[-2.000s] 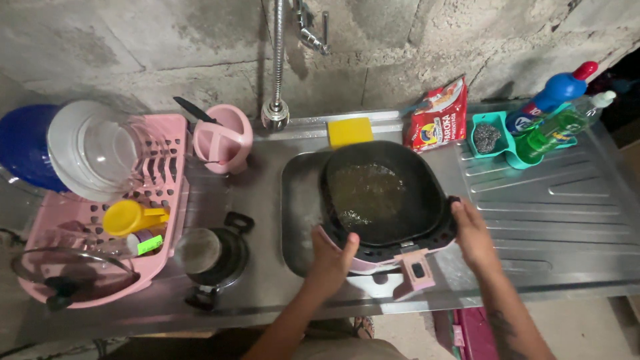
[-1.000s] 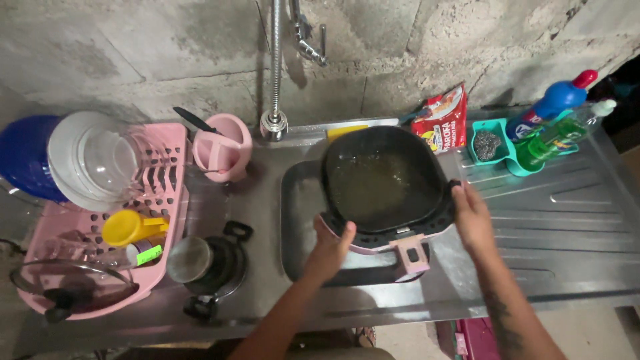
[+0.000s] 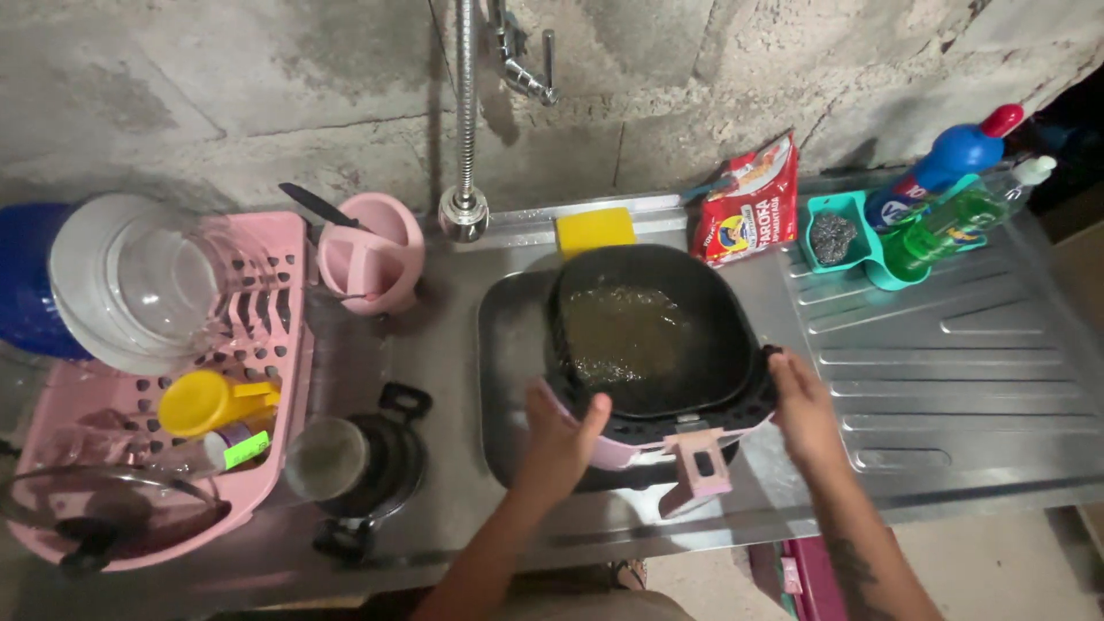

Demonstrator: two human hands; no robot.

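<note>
A black air fryer basket [image 3: 647, 336] with a pink front and handle is held over the stainless steel sink [image 3: 503, 345]. Murky liquid lies in its bottom. My left hand [image 3: 556, 444] grips the near left side of the basket, thumb on the rim. With my right hand [image 3: 798, 401] I grip its right rim. The pink handle [image 3: 697, 466] points toward me between both hands. Behind the basket lies a yellow sponge [image 3: 595, 230]. The spray faucet head [image 3: 464, 214] hangs behind and to the left of the basket.
At left are a pink dish rack [image 3: 297, 345] with bowls and a yellow cup, a pink cutlery holder [image 3: 371, 250] with a knife, and a black pot [image 3: 392, 466]. At right are a red farofa packet [image 3: 749, 207], a turquoise caddy [image 3: 849, 207] with steel wool, and two bottles.
The basket, held in both hands throughout, has shifted and tilted slightly over the sink. The liquid inside has moved about.
</note>
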